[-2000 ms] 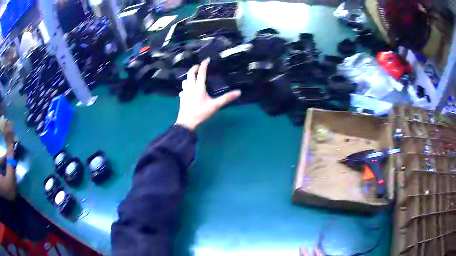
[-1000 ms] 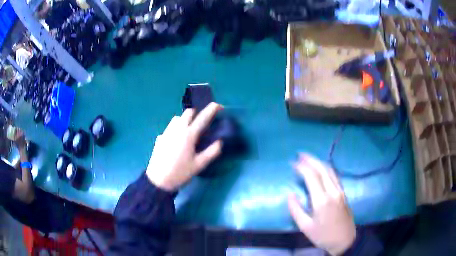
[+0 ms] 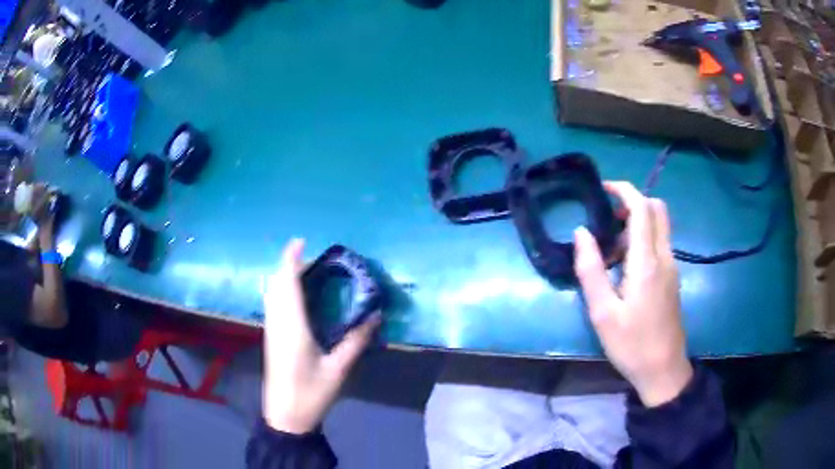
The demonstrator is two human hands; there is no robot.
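My left hand point(image 3: 307, 353) holds a black speaker housing point(image 3: 341, 295) at the table's near edge, thumb and fingers around its sides. My right hand point(image 3: 634, 293) grips a second black housing point(image 3: 563, 220) by its right side. Green table shows through the round holes of both. A third empty housing point(image 3: 473, 174) lies flat on the table, just left of the one in my right hand; their edges touch or overlap.
Glue gun tray point(image 3: 659, 117) with the black and orange glue gun point(image 3: 710, 50) at upper right, cord point(image 3: 732, 252) looped below. Cardboard divider point(image 3: 810, 183) at the right edge. Several housings with drivers point(image 3: 146, 181) and a blue sheet point(image 3: 113, 119) at left. Another person's arm point(image 3: 48, 284), red stool point(image 3: 174, 366).
The dark housings that were under my left hand are now spread apart. My left hand has moved to the near edge with one; my right hand, empty before, now grips another. The view has tilted down.
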